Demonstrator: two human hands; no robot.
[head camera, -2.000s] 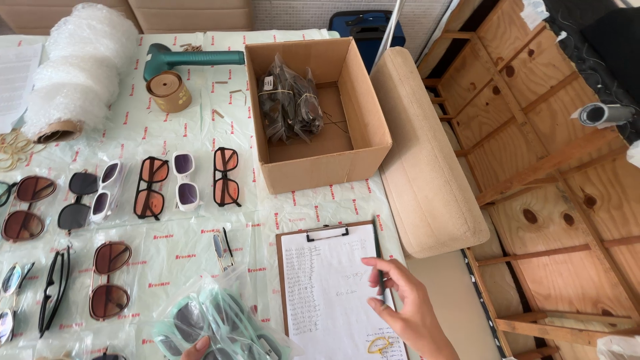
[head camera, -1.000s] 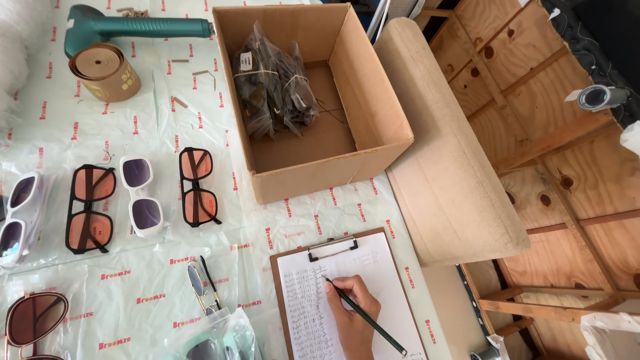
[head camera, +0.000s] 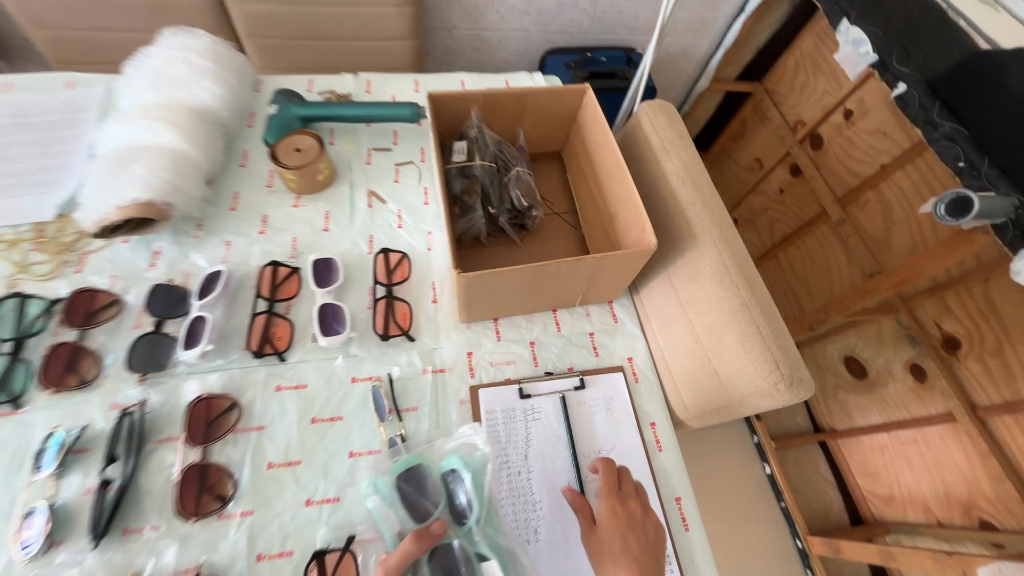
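Note:
My right hand (head camera: 624, 516) rests over the clipboard's paper (head camera: 596, 416), thumb and fingers apart. A dark green pencil (head camera: 571, 440) lies along the sheet, its lower end between thumb and forefinger, with no plain grip. At the bottom edge my left hand (head camera: 412, 552), partly cut off, holds plastic-bagged sunglasses with mint-green frames (head camera: 448, 500), thumb on top. Just above that bundle lies a bagged pair of thin-framed glasses (head camera: 388, 412). Bagged sunglasses stretch leftward, including orange-lensed (head camera: 393, 292), white-framed (head camera: 326, 300) and brown-lensed pairs (head camera: 208, 456). The sheet bears handwriting.
Behind the clipboard stands an open cardboard box (head camera: 552, 288) holding bundled dark bags (head camera: 488, 184). A green tape dispenser (head camera: 344, 112), brown tape roll (head camera: 302, 164) and bubble-wrap roll (head camera: 172, 128) are farther back. A beige cushion (head camera: 712, 280) borders the table's right side.
One second ago my right hand held the pencil at the paper in a writing grip; now the pencil lies flat with the fingers spread beside it. The view has shifted, showing more sunglasses.

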